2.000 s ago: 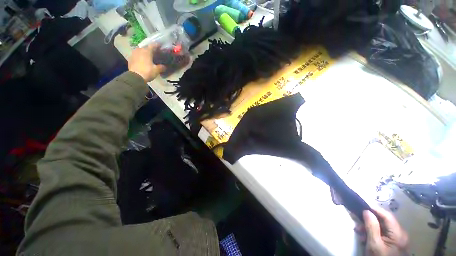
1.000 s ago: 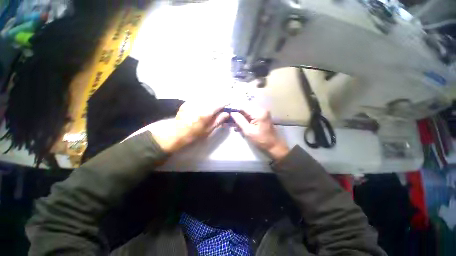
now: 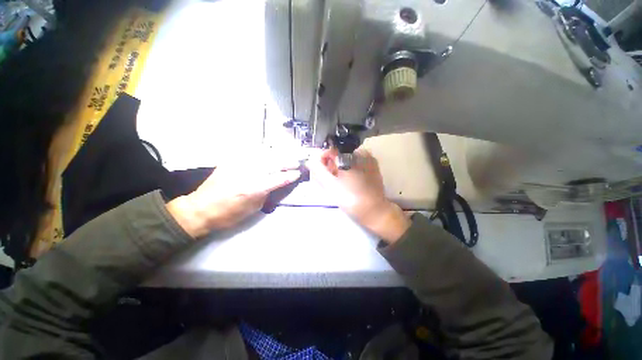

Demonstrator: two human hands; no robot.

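The black fabric panel (image 3: 105, 165) lies flat at the left of the table, its narrow tail running right under my left hand (image 3: 229, 197). My left hand presses the tail, with a dark end showing at its fingertips. My right hand (image 3: 359, 186) is just right of it, its fingertips close to the presser foot and needle (image 3: 301, 132). Glare and the fingers hide what the right fingertips touch. The white sewing machine head (image 3: 450, 84) stands over the work, with the cream tension knob (image 3: 400, 76) on it.
Black shears (image 3: 450, 200) lie right of my right hand, partly under the machine arm. Yellow printed tape (image 3: 105, 91) and a dark shaggy pile (image 3: 35, 126) are at the left. The table's front edge (image 3: 281, 279) runs before my lap. Red and black items are beyond the right end.
The view first swung from the left table end to the machine, and my left hand left the clear bag for the fabric. Both hands are now closer to the needle.
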